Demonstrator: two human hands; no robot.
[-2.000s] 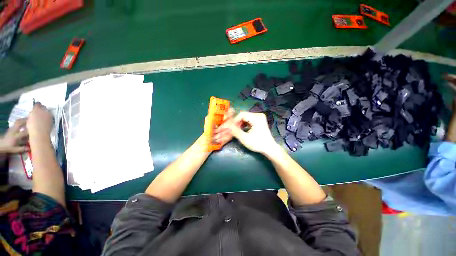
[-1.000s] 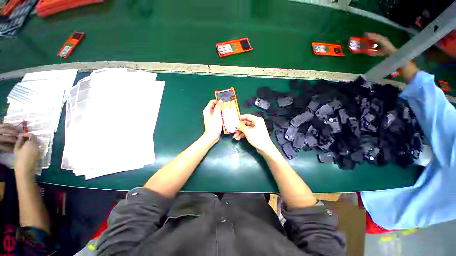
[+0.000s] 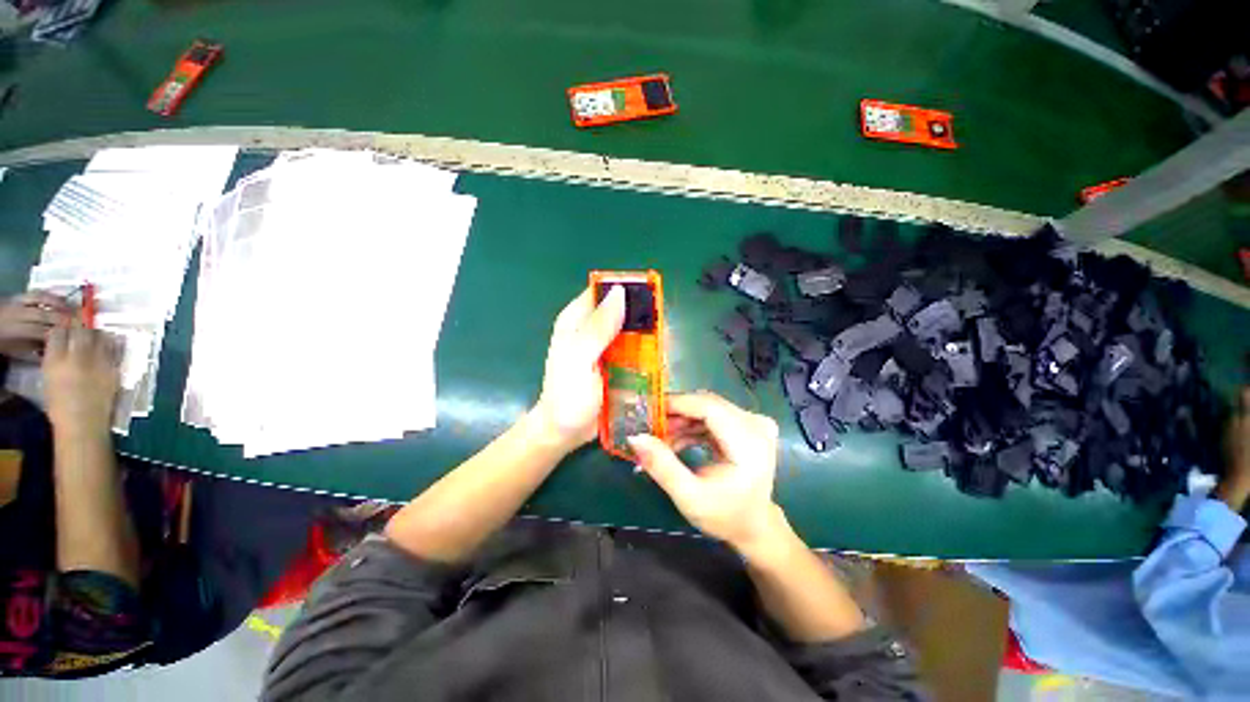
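An orange handheld device housing is held upright above the green bench, its open face up. A dark square insert sits in its upper part, with green and grey internals below. My left hand grips its left side, the thumb on the dark insert. My right hand holds the lower right end between thumb and fingers. A large pile of black parts lies to the right of my hands.
White label sheets lie at the left. Orange units lie on the green conveyor beyond the pale edge rail. A neighbour's hands are at far left; a blue sleeve is at far right.
The housing has moved down and nearer in my hands, and its lower internals now show. The neighbour's arm at the right has drawn back from the conveyor.
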